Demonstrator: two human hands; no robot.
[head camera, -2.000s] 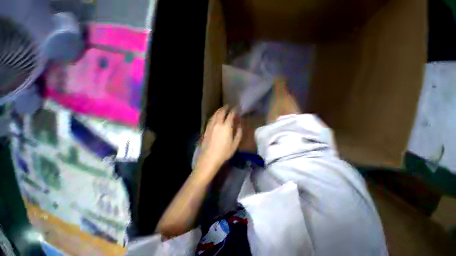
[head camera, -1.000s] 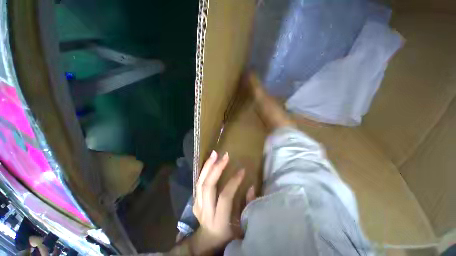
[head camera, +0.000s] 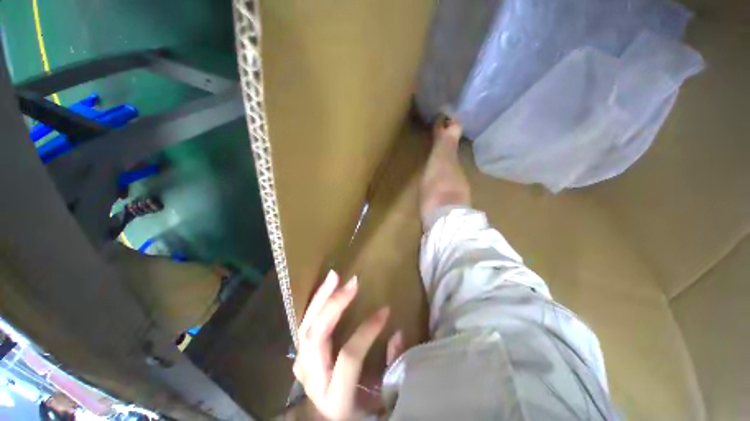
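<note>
A large brown cardboard carton (head camera: 592, 279) lies open below me. Inside, near its far end, is a block of wrinkled clear plastic film or bags (head camera: 534, 57), with a thin whitish sheet (head camera: 576, 123) lying loosely over its near side. My right hand (head camera: 445, 168) reaches deep into the carton, its fingers at the near left corner of the plastic block; the fingertips are small and unclear, and I cannot tell whether they grip it. My left hand (head camera: 339, 349) is at the carton's near left wall, fingers spread, holding nothing visible.
The carton's cut corrugated edge (head camera: 265, 164) runs down the left. Beyond it are a grey metal frame (head camera: 140, 107), blue parts (head camera: 90, 127) and green floor (head camera: 57, 25) with a yellow line. The bench edge (head camera: 99, 279) curves along the left, with a brown piece (head camera: 177, 288) beside it.
The view has moved down into the carton, away from the bench and fan. My right hand remains reached in beside the plastic. My left hand stays at the carton wall, fingers apart.
</note>
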